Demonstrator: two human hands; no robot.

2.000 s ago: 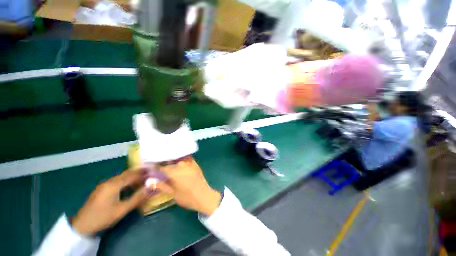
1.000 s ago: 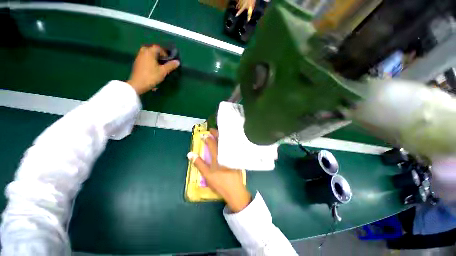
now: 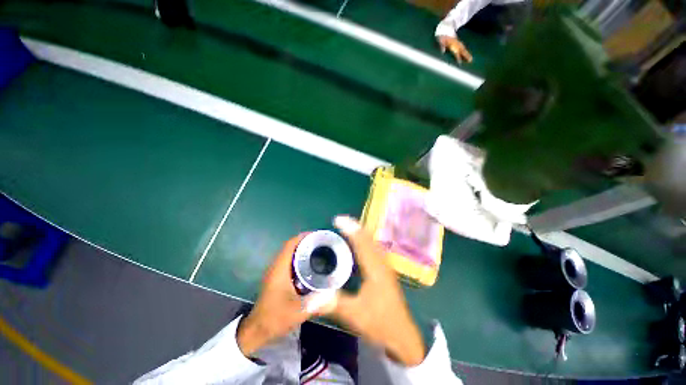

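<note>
A black lamp housing with a silver-white ring face and dark centre [image 3: 323, 261] is held upright, ring up, at the bench's front edge. My left hand [image 3: 272, 301] grips it from the left. My right hand [image 3: 376, 297] is around its right side, with white caps on fingertips. To the right lies the yellow-edged fixture [image 3: 415, 272] with a pink pad [image 3: 410, 225]. The green press head [image 3: 556, 113] with a white cloth pad [image 3: 468, 192] hangs to the right of the fixture, blurred.
Two lamp housings [image 3: 573, 268] [image 3: 581, 311] lie on the bench at right, more at the right edge. A dark housing [image 3: 174, 10] is on the belt at top left. A co-worker's hand [image 3: 456, 50] reaches over the far side. A blue stool [image 3: 30, 244] stands at lower left.
My left hand has come back from the belt and now holds a housing. My right hand has left the fixture and joined it. The view has shifted, with the press now farther right.
</note>
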